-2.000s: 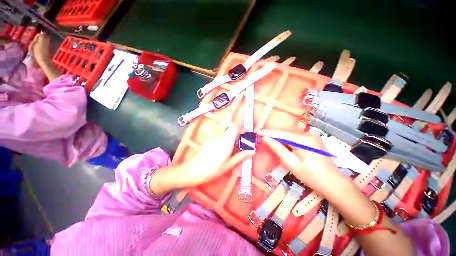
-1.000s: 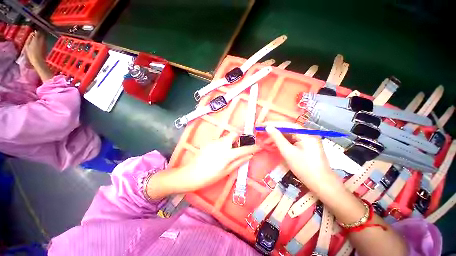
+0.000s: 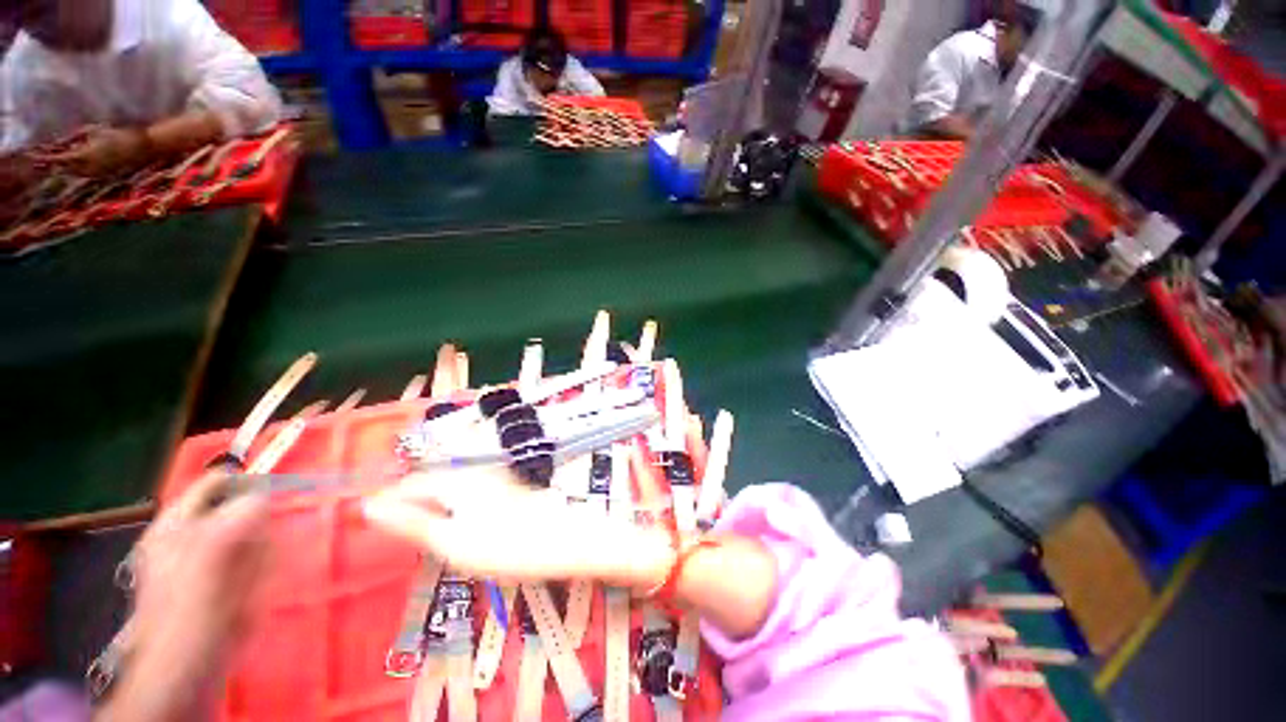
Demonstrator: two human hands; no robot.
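Observation:
My left hand [image 3: 198, 571] is blurred at the lower left, fingers curled at one end of a thin grey strip [image 3: 317, 481], which looks like a watch strap. My right hand [image 3: 487, 533] reaches left over the red-orange compartment tray [image 3: 303, 621], blurred, its fingertips near the strip; its grip is unclear. A small blue piece [image 3: 497, 604] shows just below my right hand. Stacked grey-strapped watches [image 3: 525, 435] with black faces lie beyond my right hand. More watches [image 3: 451, 607] with grey and tan straps lie across the tray's near and right parts.
A dark green bench [image 3: 564, 268] extends ahead. White papers [image 3: 931, 374] lie to the right by a slanted metal post [image 3: 973, 176]. People in white sit at red trays at the far left [image 3: 155, 85], centre and right. Another red tray [image 3: 973, 198] is at the back right.
The view has swung right and up, bringing the far bench, papers and seated people in. My hands have moved apart. The white-strapped watch and long blue stick are no longer clearly seen.

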